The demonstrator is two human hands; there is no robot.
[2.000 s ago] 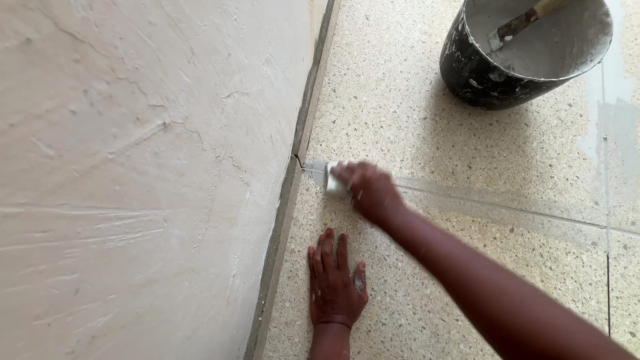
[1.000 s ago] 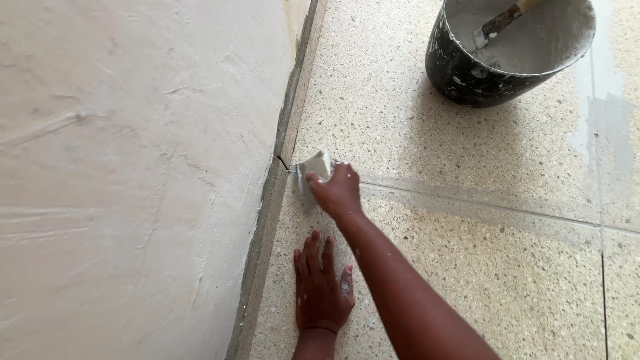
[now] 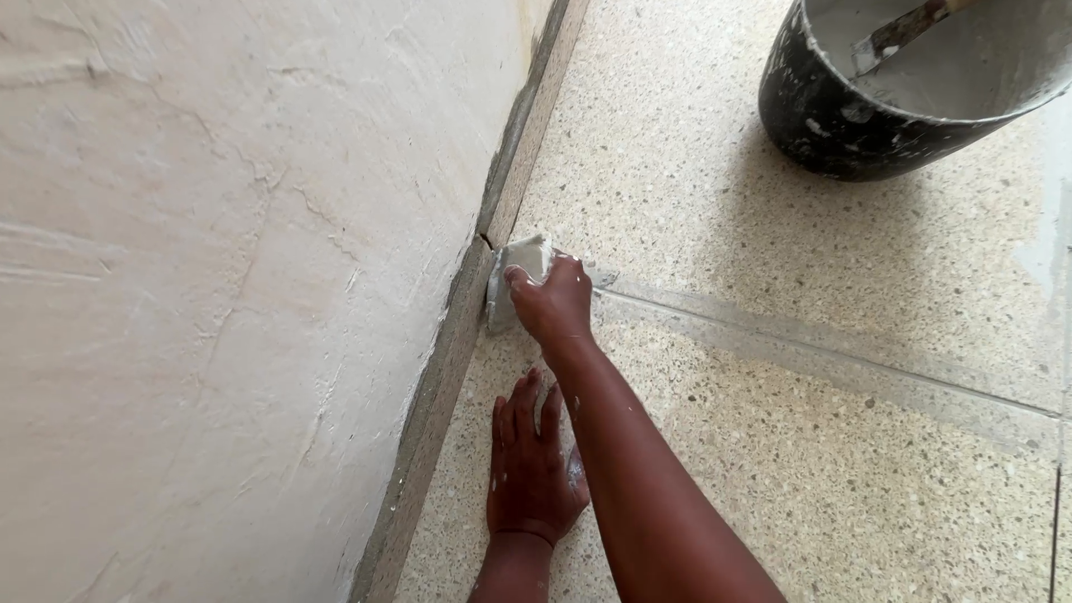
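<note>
My right hand (image 3: 553, 297) grips a flat scraper (image 3: 523, 255) smeared with pale grout, at the foot of the skirting where a floor joint meets it. Its blade lies low against the floor beside the skirting; how far it touches is hard to tell. Below it, my left hand (image 3: 533, 461) rests palm down on the speckled terrazzo floor (image 3: 670, 201), fingers slightly apart, holding nothing. Both hands bear pale specks. The joint (image 3: 779, 337) runs right from my right hand, with a greyish smear along both sides.
A black bucket (image 3: 846, 138) of pale grey paste stands at the upper right, a putty knife (image 3: 904, 29) leaning inside it. The rough plastered wall (image 3: 209, 293) fills the left side, with a terrazzo skirting (image 3: 444, 402) along its foot. Another floor joint (image 3: 1057, 519) runs near the right edge.
My right hand has moved with the scraper toward the skirting, and the blade now lies at the skirting's foot. My left hand stays flat on the floor.
</note>
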